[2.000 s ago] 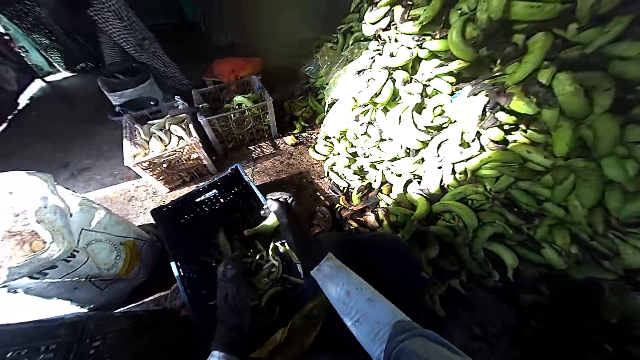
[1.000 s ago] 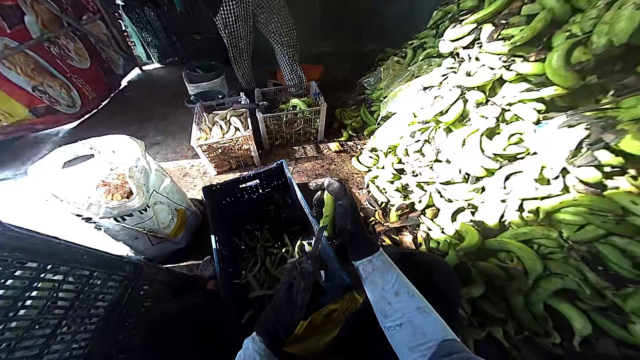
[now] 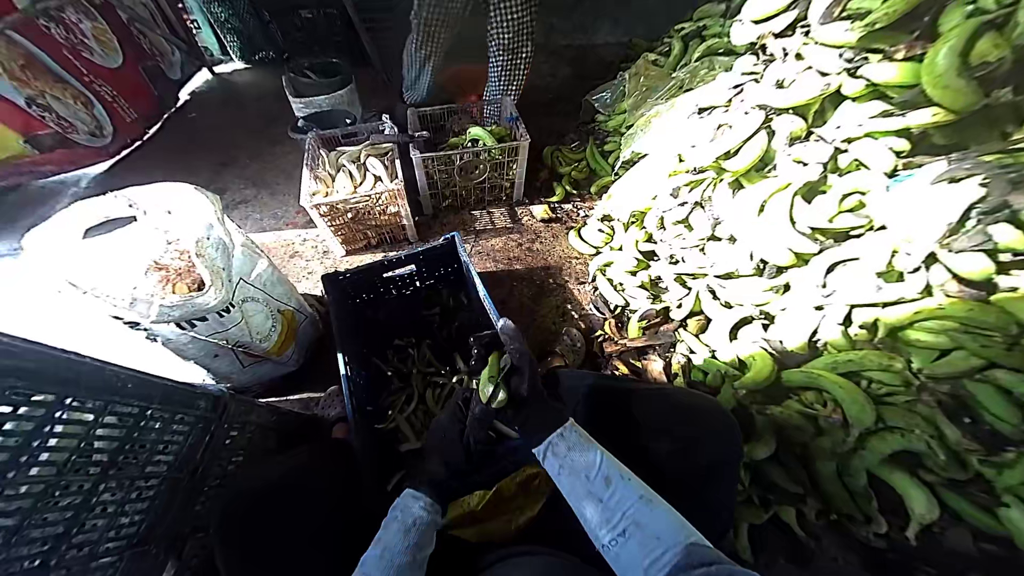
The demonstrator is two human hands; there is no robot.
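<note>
My right hand, in a dark glove, is closed around a green plantain above the near right part of a dark plastic crate. Close against the fruit from below left is my left hand, also dark-gloved; whether it holds a tool is hidden in shadow. Several peel strips lie in the crate. Light, stained sleeves cover both forearms. Below the hands shows a yellow cloth or bag.
A large heap of green plantains rises at right. Ahead are a crate of peeled plantains and a crate of green ones, with a person's checked trousers behind. At left stand a white sack and a black crate.
Two seconds ago my hands were farther apart; now they are together at the plantain. The view has shifted.
</note>
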